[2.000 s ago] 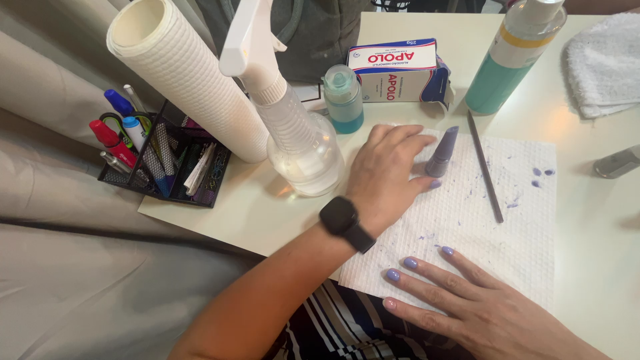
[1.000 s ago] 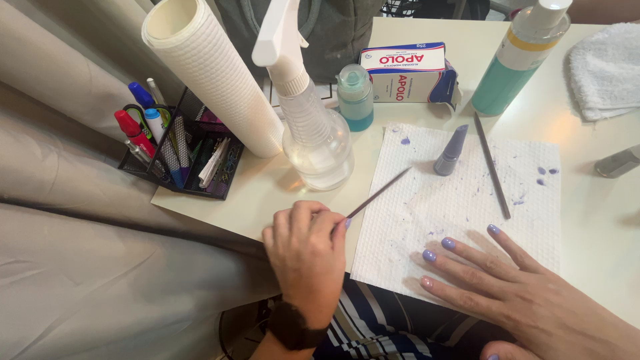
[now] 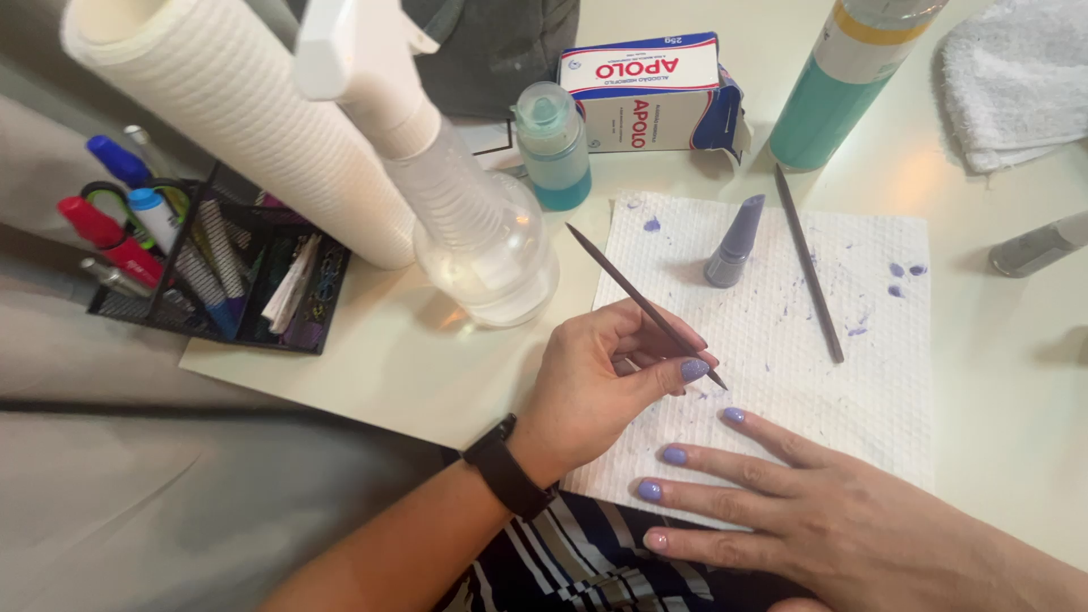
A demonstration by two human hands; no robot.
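Observation:
My left hand (image 3: 608, 378), with a black watch at its wrist, grips a thin dark manicure stick (image 3: 633, 293) between thumb and fingers. The stick's lower tip is just above a stained white paper towel (image 3: 884, 425), close to my right hand's nails. My right hand (image 3: 782, 501) lies palm down with fingers spread and holds nothing; several of its nails are lilac, and one looks unpainted. A lilac nail polish bottle (image 3: 733, 246) stands capped on the towel. To its right lies a second dark stick (image 3: 812, 272).
Behind my left hand stand a clear spray bottle (image 3: 484, 246), a paper towel roll (image 3: 255, 127) and a black mesh pen organizer (image 3: 195, 280). Farther back are a small blue-liquid bottle (image 3: 552, 153), an Apolo cotton box (image 3: 646, 93), a green-liquid bottle (image 3: 837, 93) and a white cloth (image 3: 1020, 85).
Two seconds ago my left hand was beside the polish bottle; one second ago it held a stick at the table's edge. Now it has brought the stick over the towel, near my right fingers.

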